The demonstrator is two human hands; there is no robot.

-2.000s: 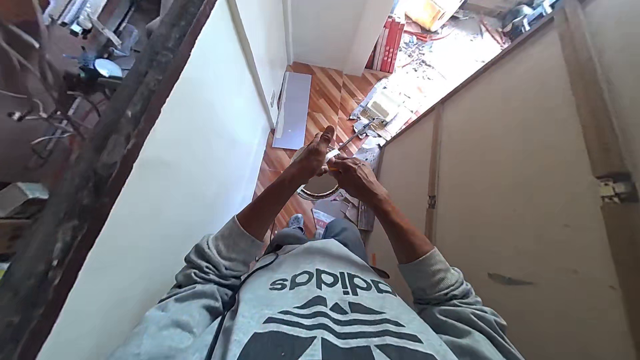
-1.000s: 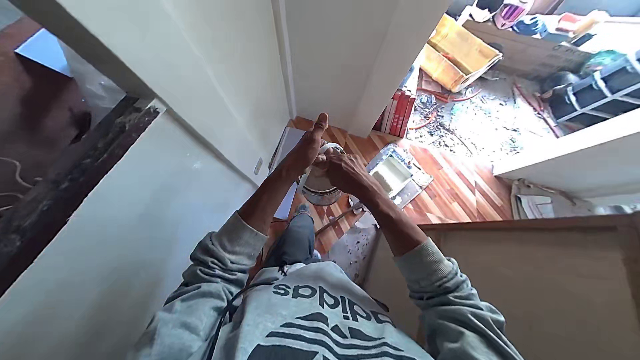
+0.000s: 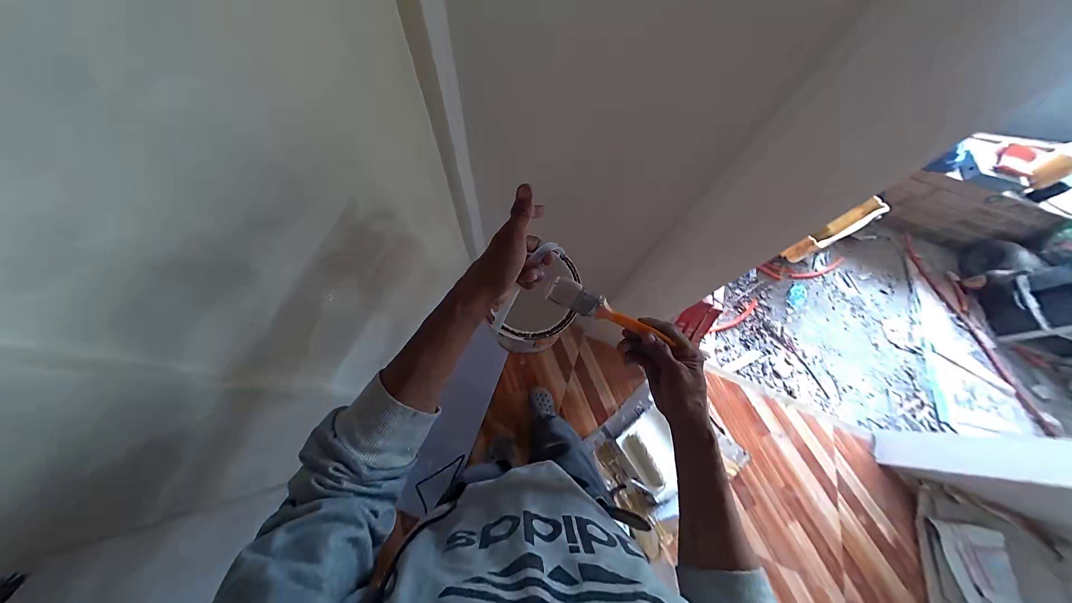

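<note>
My left hand (image 3: 507,255) holds a small paint bucket (image 3: 528,342) by its pale handle, with the thumb pointing up. The bucket hangs in front of my body and light paint coats its rim. In my right hand (image 3: 670,360) is a paintbrush (image 3: 624,320) with an orange handle, gripped by the handle's end. Its pale, paint-coated bristles are over the bucket's opening, pointing toward my left hand. Whether they touch the paint cannot be told.
A pale wall (image 3: 209,251) stands close on my left and meets another wall (image 3: 603,151) in a corner ahead. On the wood-pattern floor (image 3: 796,486) lies a paint tray (image 3: 645,456). Rubble (image 3: 821,327) covers the ground beyond an opening at right.
The view has swung strongly toward the wall corner. My right hand has moved away from my left, and the brush now shows plainly between them.
</note>
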